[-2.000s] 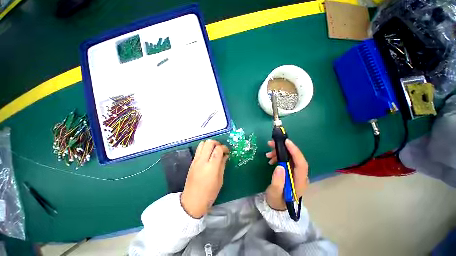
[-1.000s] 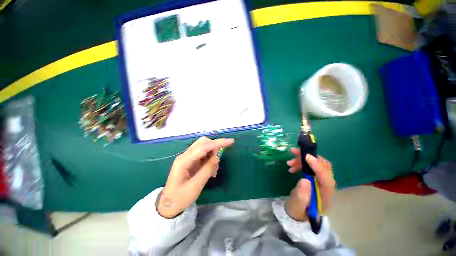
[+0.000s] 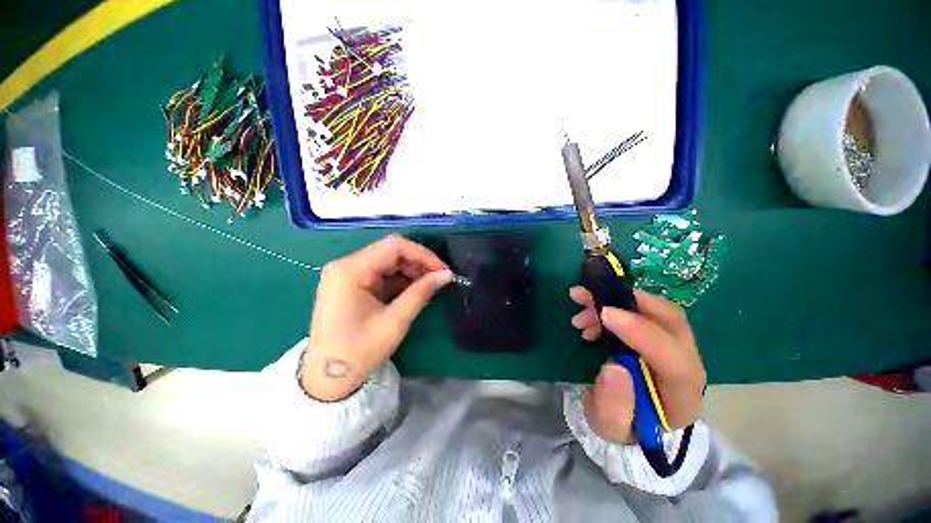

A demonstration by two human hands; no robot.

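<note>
My left hand (image 3: 373, 306) pinches a small PCB (image 3: 461, 279) between thumb and forefinger at the left part of the black work pad (image 3: 493, 306). Only the board's end shows past the fingertips. My right hand (image 3: 648, 358) holds the soldering iron (image 3: 602, 260) by its blue and black handle. Its silver tip points away from me over the tray's near edge, right of the pad. The thin solder wire (image 3: 194, 218) runs from the left to my left hand; its end there is hidden.
The tray (image 3: 500, 102) holds lead wires (image 3: 357, 112) and a few spare wires (image 3: 616, 151). Soldered assemblies (image 3: 223, 138), tweezers (image 3: 136, 276) and a plastic bag (image 3: 49, 235) lie left. Loose PCBs (image 3: 676, 255) and the tip-cleaning pot (image 3: 827, 143) are right.
The view has shifted right and closer to the bench. My left hand has brought the small board to the pad. The iron has moved away from the pot towards the tray edge.
</note>
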